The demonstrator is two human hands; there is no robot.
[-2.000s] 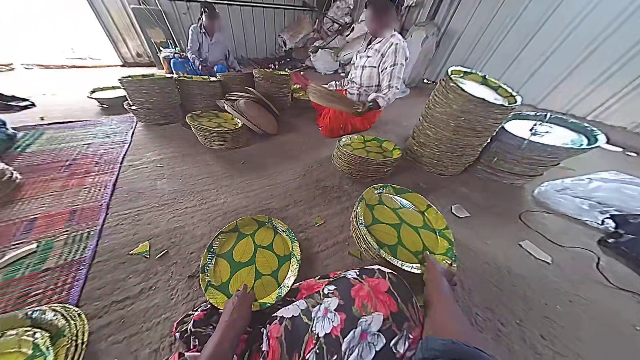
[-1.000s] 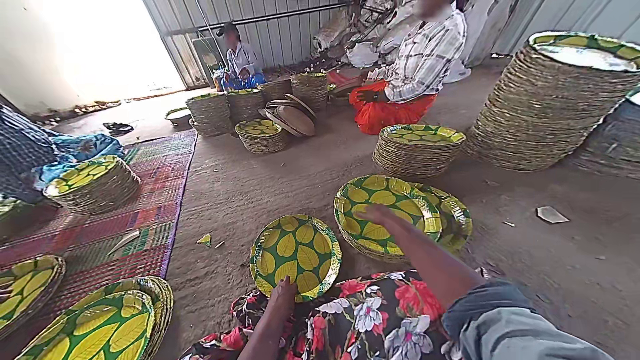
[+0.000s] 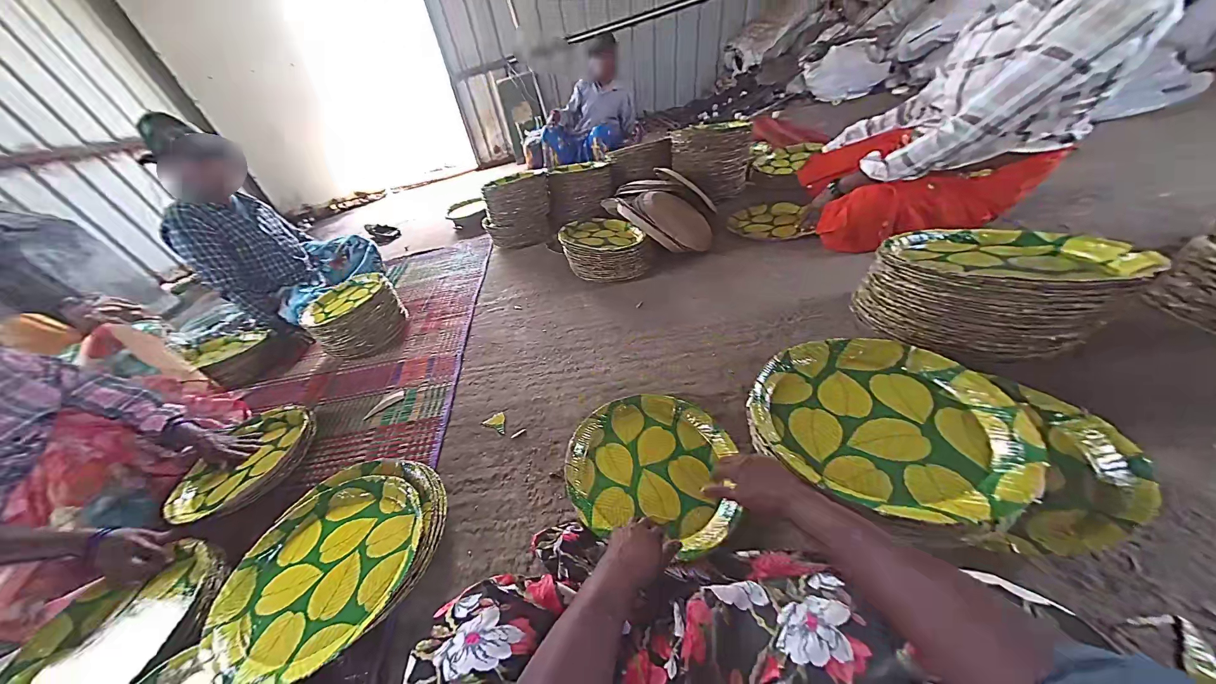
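A round plate printed with yellow leaves on green (image 3: 648, 465) lies before me at the edge of the floral cloth over my lap. My left hand (image 3: 638, 551) rests on its near rim, fingers bent; whether it grips the rim is unclear. My right hand (image 3: 750, 483) touches the plate's right rim, and its grip cannot be made out. Close by on the right, a stack of larger leaf-print plates (image 3: 883, 427) leans over another such plate (image 3: 1092, 475). Left of my lap stands one more plate stack (image 3: 328, 560), tilted.
A tall plate stack (image 3: 1007, 294) stands at the right. A woven mat (image 3: 418, 332) carries another stack (image 3: 351, 313). Co-workers sit at left, at the back and at right; a co-worker's hands touch plates (image 3: 242, 465) at lower left. More stacks (image 3: 603, 249) stand farther off.
My right hand has moved left from the larger plates to the small plate's rim. The view has swung left, showing more co-workers.
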